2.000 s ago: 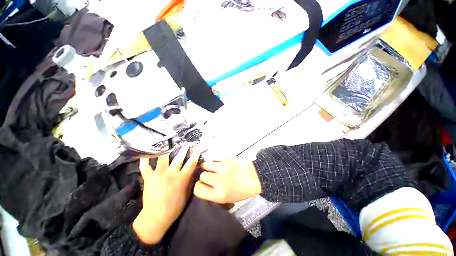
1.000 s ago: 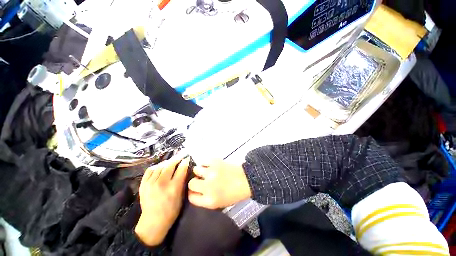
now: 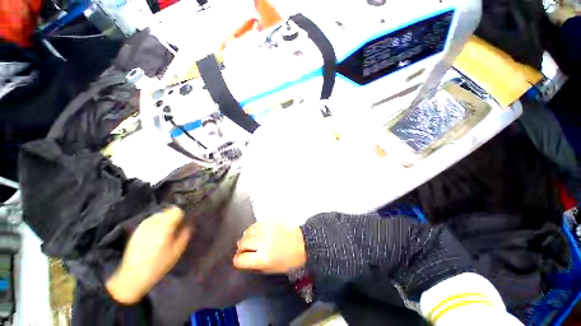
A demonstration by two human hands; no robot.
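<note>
A dark grey-brown garment piece runs from the needle area of the white sewing machine down towards my lap. My left hand lies over the cloth at the lower left, blurred, its fingertips curled; whether it grips the cloth cannot be told. My right hand is closed at the right edge of the cloth, below the needle area, with its fingers curled on the fabric edge. The presser foot area shows small shiny metal parts above the cloth.
A crumpled dark garment pile lies left of the needle. A tray with clear plastic sits right of the machine, by a tan cardboard sheet. A blue crate with dark cloth stands at the lower right. Black straps circle the machine arm.
Both hands have moved down, away from the needle. My left hand has also moved left, apart from my right. More cloth shows spread below the needle. The camera view has shifted.
</note>
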